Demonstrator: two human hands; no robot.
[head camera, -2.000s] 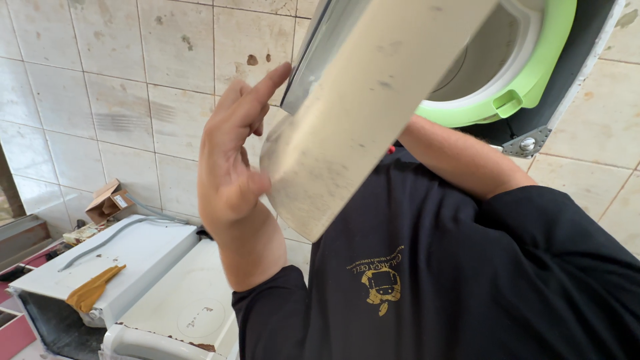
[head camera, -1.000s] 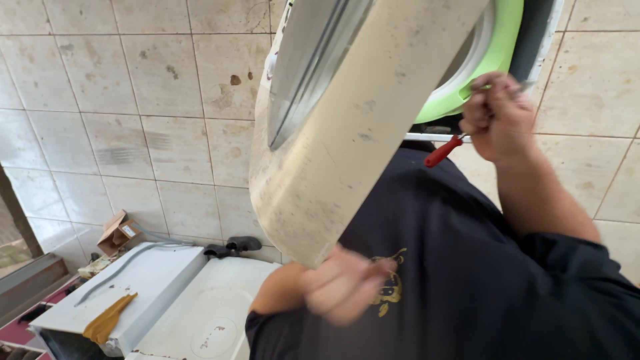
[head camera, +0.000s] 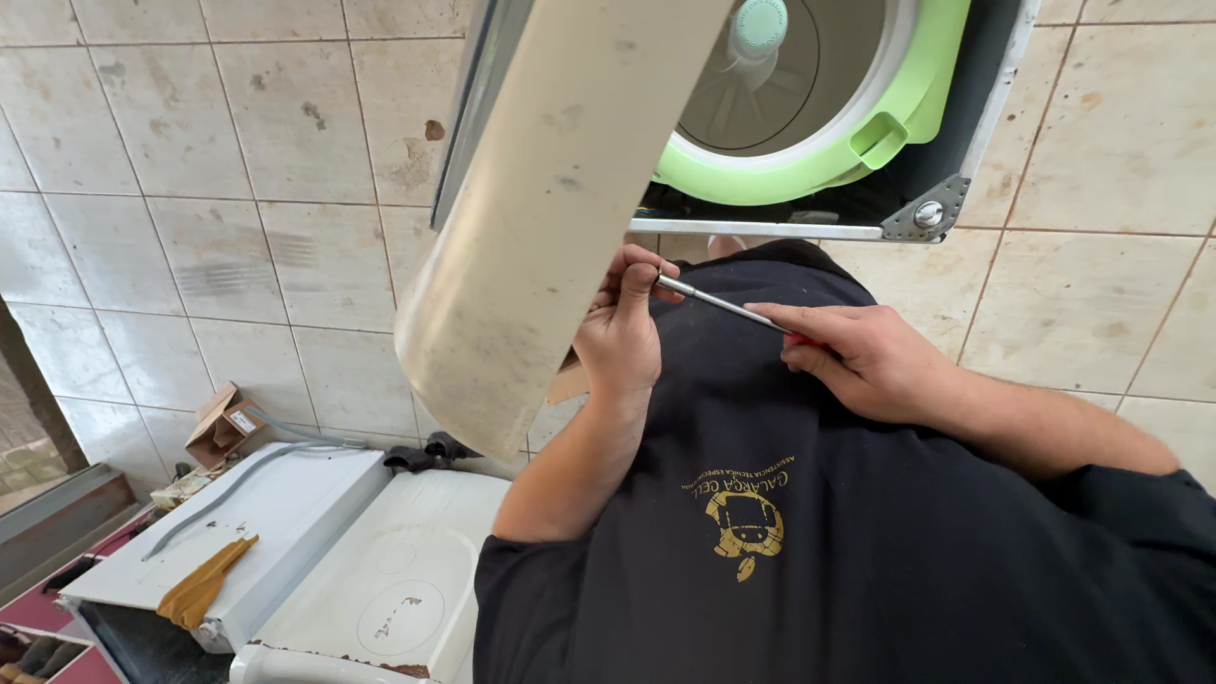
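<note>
The tool in my right hand (head camera: 864, 356) has a metal shaft (head camera: 722, 306) and a red handle, most of it hidden by my fingers. At the shaft's tip, my left hand (head camera: 627, 323) has thumb and fingers pinched together; whether they hold a small part I cannot tell. A stained off-white washing machine top panel (head camera: 560, 180) stands tilted beside my left hand, partly hiding the open washer. Inside the washer's cabinet are a light green tub ring (head camera: 760, 185) and an agitator with a pale green cap (head camera: 760, 27). A metal corner bracket (head camera: 926, 215) sits at the cabinet's corner.
Two white appliances lie at the lower left, one (head camera: 313, 513) bearing a grey hose (head camera: 204, 489) and a mustard cloth (head camera: 204, 581), the other (head camera: 399, 560) with rust along its edge. A cardboard box (head camera: 223, 425) is behind them, on the tiled floor (head camera: 275, 275).
My left hand has moved up from the panel's lower corner to the tool's tip. My right hand has come down and left from the green ring with the red-handled tool.
</note>
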